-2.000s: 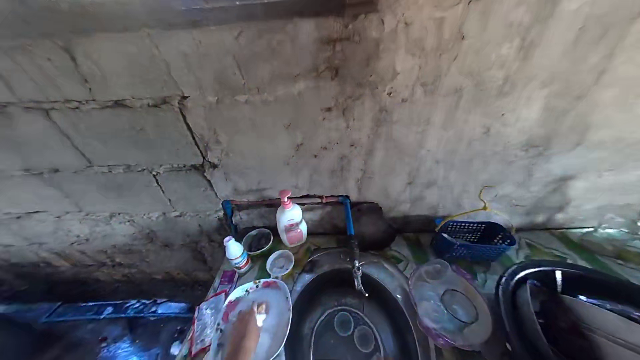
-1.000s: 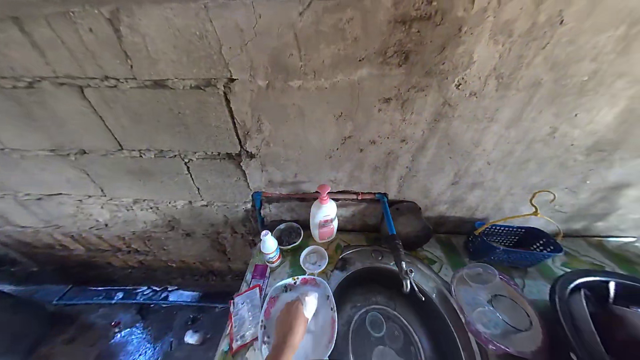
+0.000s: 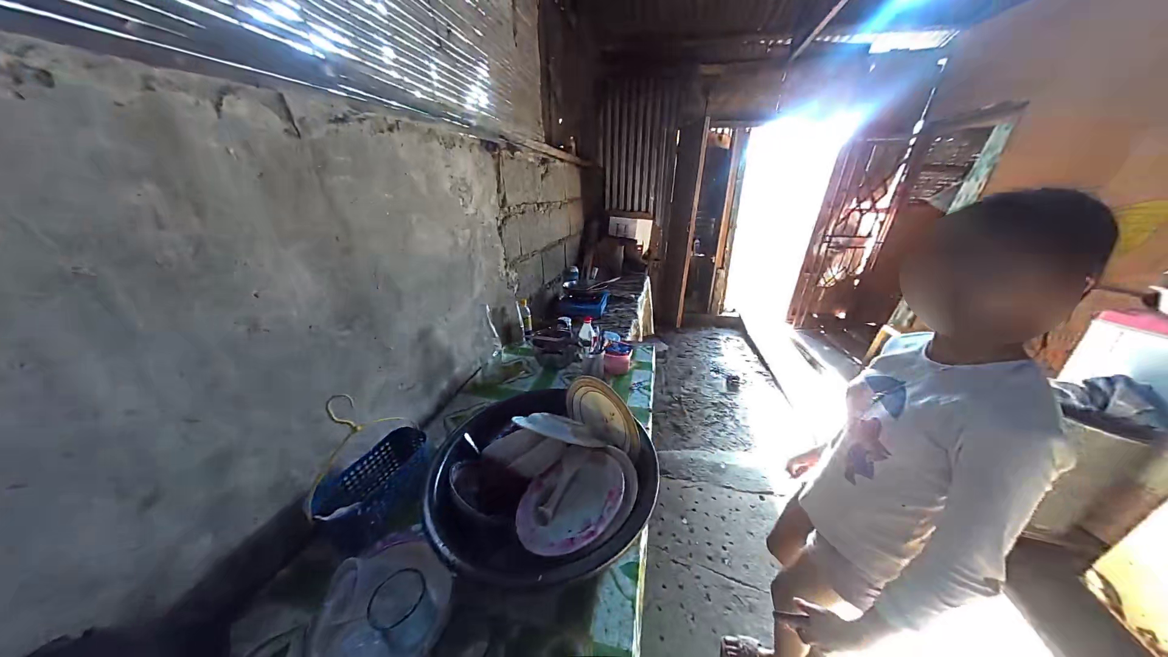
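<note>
Neither of my hands shows in the head view now. Near the middle of the view, a large dark basin (image 3: 438,511) on the counter holds stacked dishes, among them a white plate with a pink-patterned rim (image 3: 584,511) and a round tan lid or plate (image 3: 602,412) leaning at the back edge. Left of the basin is a blue perforated plastic basket (image 3: 374,470) with a yellow wire hanger (image 3: 339,438) at it. Clear plastic containers (image 3: 383,602) stand at the bottom, in front of the basket.
A person (image 3: 940,456) in a white long-sleeved top stands on the right, beyond the floor strip (image 3: 703,529). Farther along the counter are bottles (image 3: 586,330), a pink container (image 3: 618,358) and a blue stove-like item (image 3: 584,303). A concrete wall (image 3: 228,274) borders the left.
The view has swung far to the right, from the sink to the basin and doorway. A hand was in a flower-rimmed bowl beside the sink in both earlier frames; it is out of view now.
</note>
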